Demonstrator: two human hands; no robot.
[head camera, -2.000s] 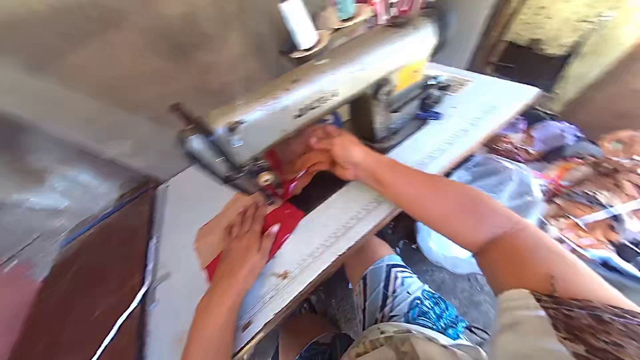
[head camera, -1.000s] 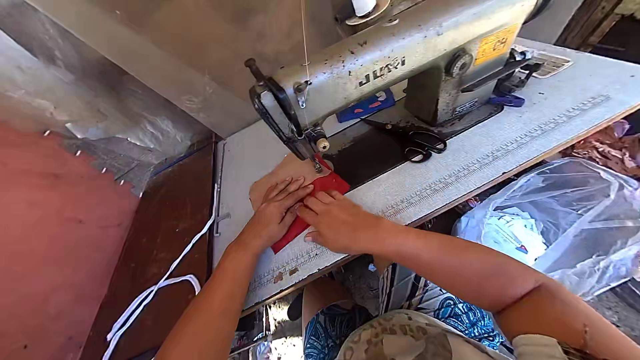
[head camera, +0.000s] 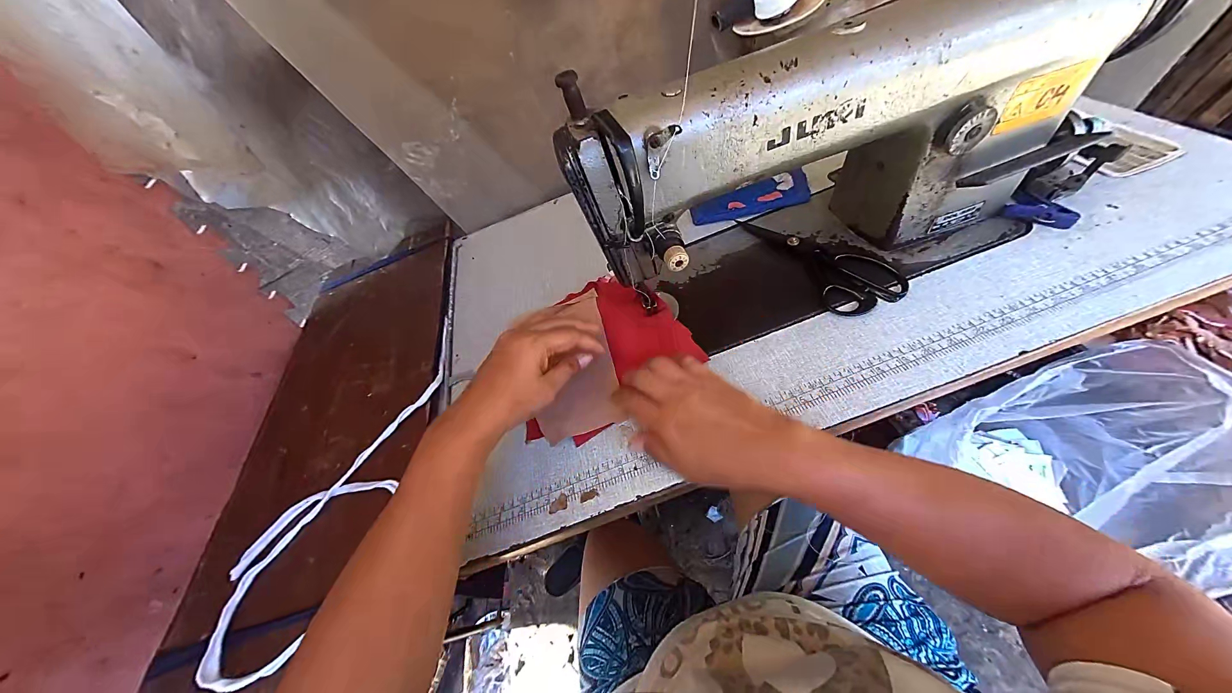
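Red fabric (head camera: 647, 332) lies under the needle area of a Juki sewing machine (head camera: 818, 115), with a beige piece (head camera: 580, 390) over its left part. My left hand (head camera: 539, 366) is at the beige piece's upper left, fingers curled; whether it pinches the cloth cannot be told. My right hand (head camera: 698, 419), slightly blurred, rests at the lower right edge of the red fabric, fingertips bent over it. Black-handled scissors (head camera: 847, 279) lie on the dark machine bed, right of the needle. The presser foot area is partly hidden by the cloth.
Behind the scissors lies a blue patterned cloth (head camera: 753, 197). A printed ruler scale (head camera: 924, 356) runs along the table's front edge. White cord (head camera: 318, 500) hangs over the brown board at left. A clear plastic bag (head camera: 1107, 433) with white pieces stands at right, below the table.
Two seconds ago my right hand was behind the needle; a second ago both hands lay together on the cloth. Now they are apart, and more of the beige and red fabric shows.
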